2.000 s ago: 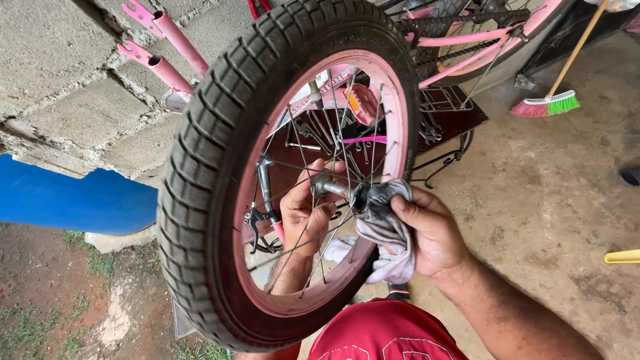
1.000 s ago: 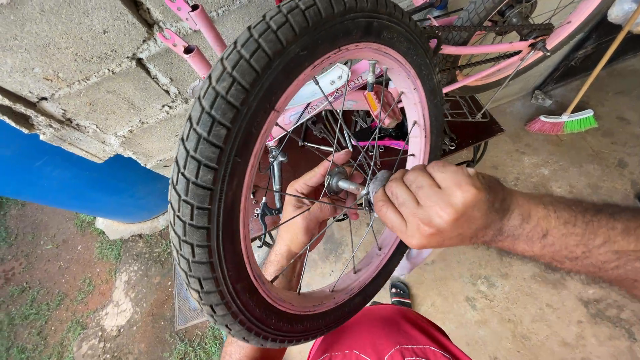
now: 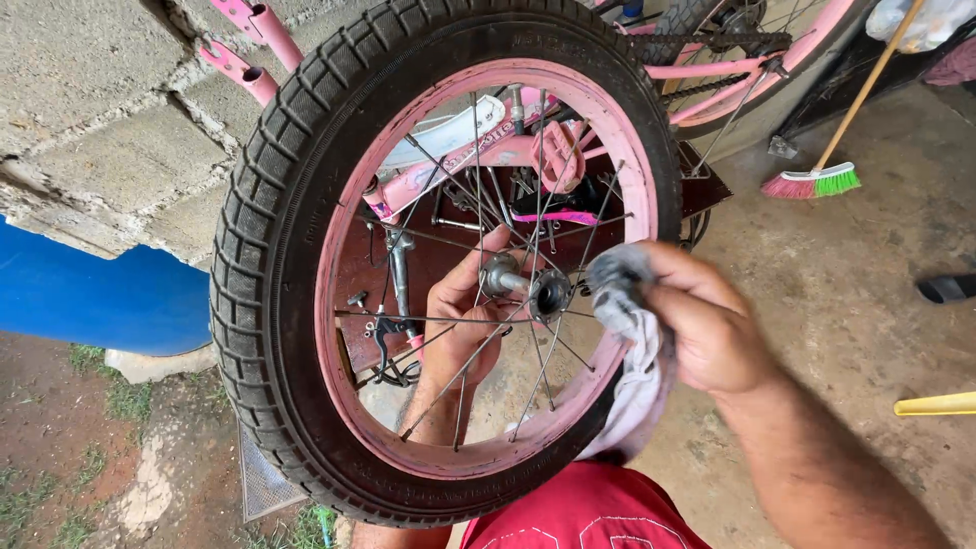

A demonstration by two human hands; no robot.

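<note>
A bicycle wheel with a pink rim (image 3: 339, 282) and a black knobbly tire (image 3: 263, 252) stands upright before me. My left hand (image 3: 465, 320) reaches behind the spokes, its fingers around the far side of the metal hub (image 3: 515, 284). The near end of the hub shows a dark round opening with no axle visible in it. Just right of the hub, my right hand (image 3: 698, 316) holds a grey-stained white rag (image 3: 640, 335), bunched at the fingertips and hanging down past the rim. The rag is apart from the hub.
Behind the wheel, a dark red table (image 3: 366, 290) bears wrenches, a brake lever (image 3: 389, 328) and a pink bicycle frame (image 3: 496, 149). A block wall (image 3: 114, 114) and a blue container (image 3: 99, 290) are at left. A broom (image 3: 812, 181) stands at right.
My right hand was at the hub with the rag a second ago; it has moved right, off the hub, exposing its open end. My left hand stays behind the spokes at the hub.
</note>
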